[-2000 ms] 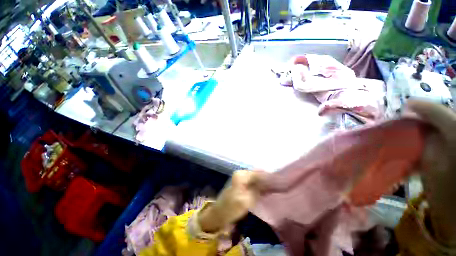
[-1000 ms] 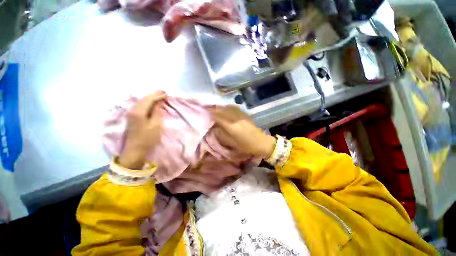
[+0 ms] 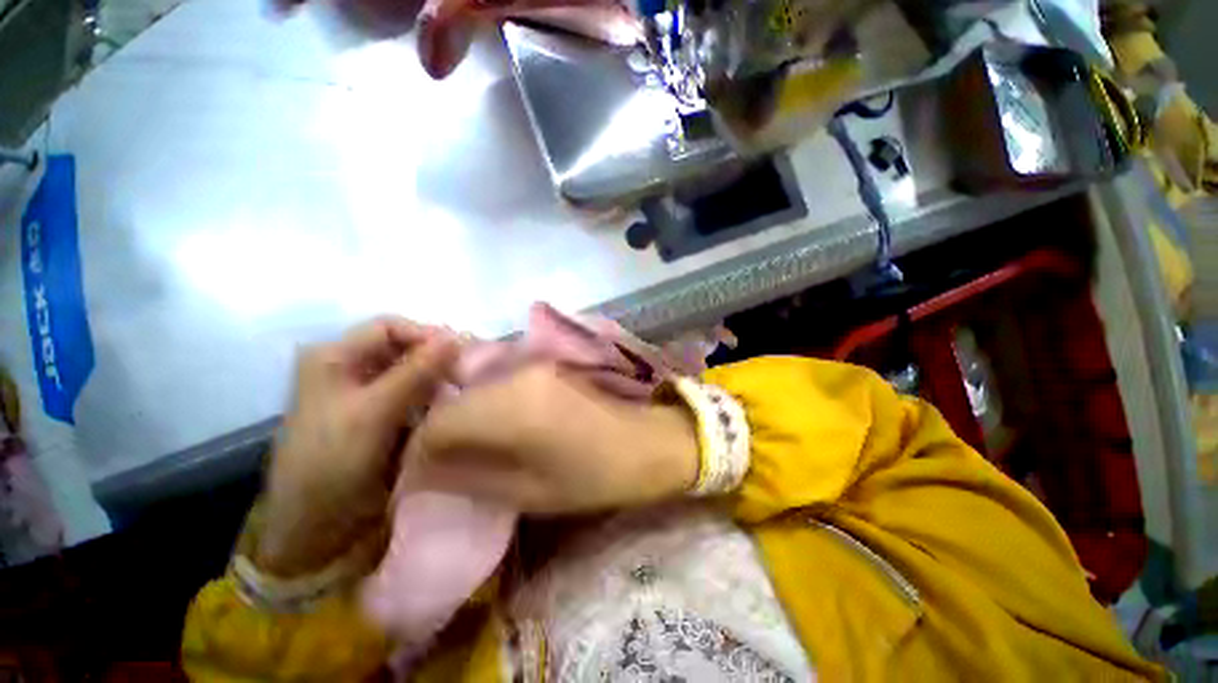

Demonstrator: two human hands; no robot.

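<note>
A pink garment piece (image 3: 448, 547) is bunched at the table's front edge, over the lap, and hangs down below my hands. My left hand (image 3: 341, 427) is a little blurred and pinches the piece near its upper edge. My right hand (image 3: 534, 434) crosses in front of the cloth and holds it close beside my left fingertips. Its fingertips are partly hidden. A fold of the cloth stands up behind my right hand.
The overlock machine's metal cloth plate (image 3: 601, 120) and presser foot area (image 3: 681, 74) are at top centre. A metal tin (image 3: 1022, 120) is at right, a red basket (image 3: 1042, 387) below the table. A blue JACK label (image 3: 56, 294) is at left. More pink cloth (image 3: 448, 34) lies at the top.
The view has swung from the left machines to the table front. My hands have come close together, with my right hand moved left across the cloth, and the piece is bunched smaller.
</note>
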